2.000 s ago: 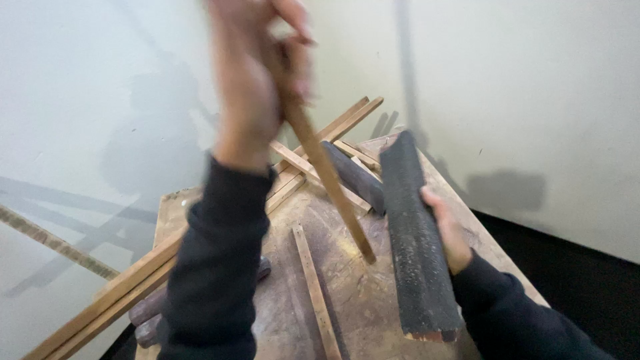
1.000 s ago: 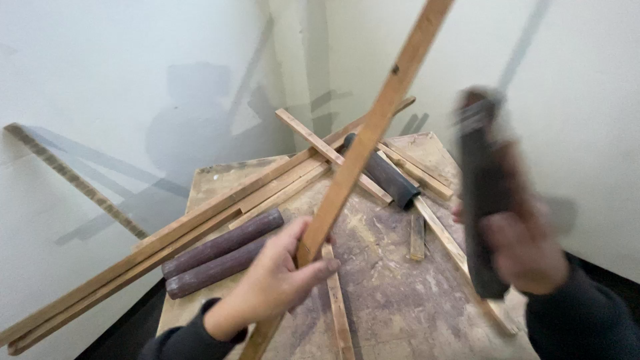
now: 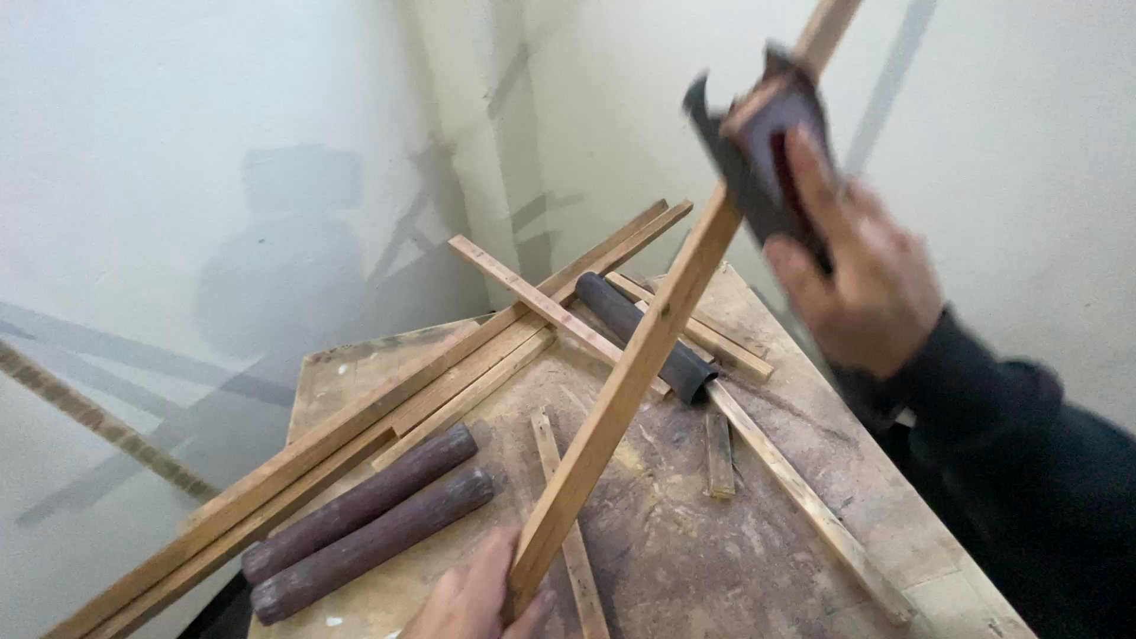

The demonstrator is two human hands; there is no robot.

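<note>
My left hand (image 3: pixel 484 590) grips the lower end of a long square wooden strip (image 3: pixel 635 373), which slants up to the right above the table. At the upper right, my right hand (image 3: pixel 856 257) is closed around a block wrapped in dark abrasive sheet (image 3: pixel 785 160), blurred, lying against the strip's upper part. A curled flap of the sheet stands out on its left side. The strip's top end is out of view.
The wooden table (image 3: pixel 657 541) stands in a corner. Two dark purple-brown rolls (image 3: pixel 373 524) lie at its left, beside long wooden strips (image 3: pixel 355 426) that overhang it. A dark roll (image 3: pixel 643 337), shorter strips and a small wood piece (image 3: pixel 720 453) lie farther back. Walls rise behind.
The block in my right hand was apart from the strip one second ago and is now against it. Two seconds ago my left hand was raised high with a strip; it is now low.
</note>
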